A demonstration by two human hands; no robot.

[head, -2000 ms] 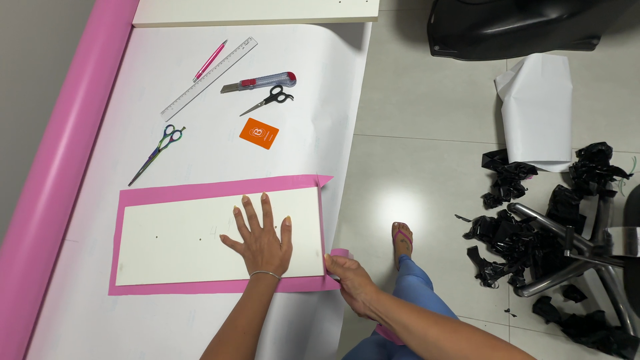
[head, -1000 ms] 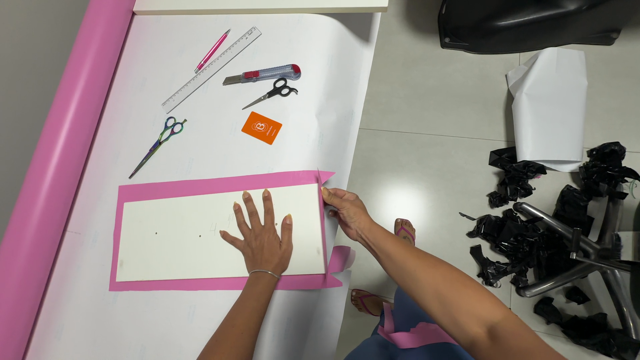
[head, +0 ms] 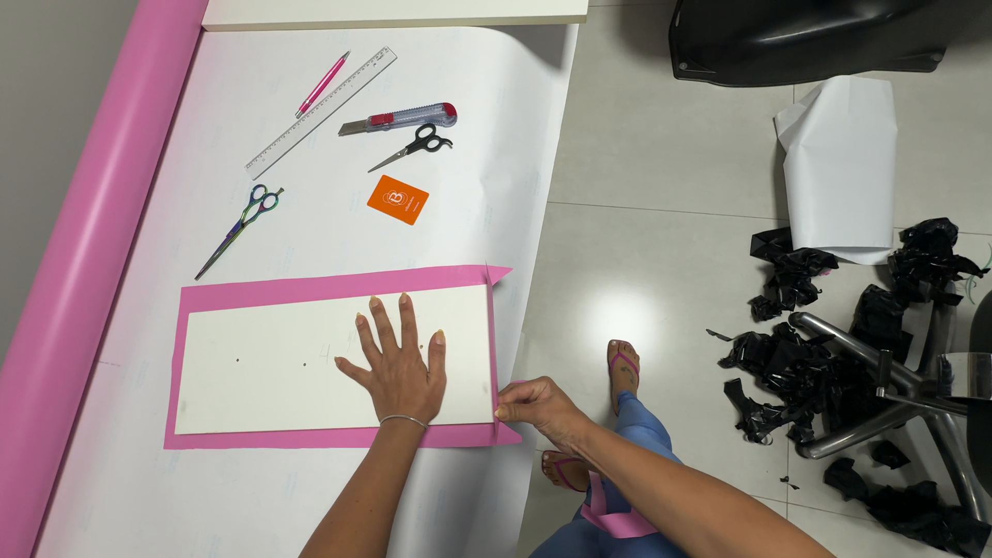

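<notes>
A white rectangular panel lies flat on a larger piece of pink adhesive film, whose border shows around it. My left hand presses flat on the panel with fingers spread. At the panel's right edge, near the lower corner, my right hand pinches the pink film between thumb and fingers. Above the panel lie rainbow-coloured scissors, a clear ruler, a pink pen, a utility knife, black-handled scissors and an orange card bearing writing.
A large pink roll runs along the left side. White backing paper covers the work surface, with another white board at the top. On the floor are folded white paper, crumpled black film and a metal chair base. A pink strip hangs by the legs.
My right hand has gone from the lower right corner up to the upper right one, then back down the right edge. The loose pink strip has dropped lower. My left hand stays on the panel.
</notes>
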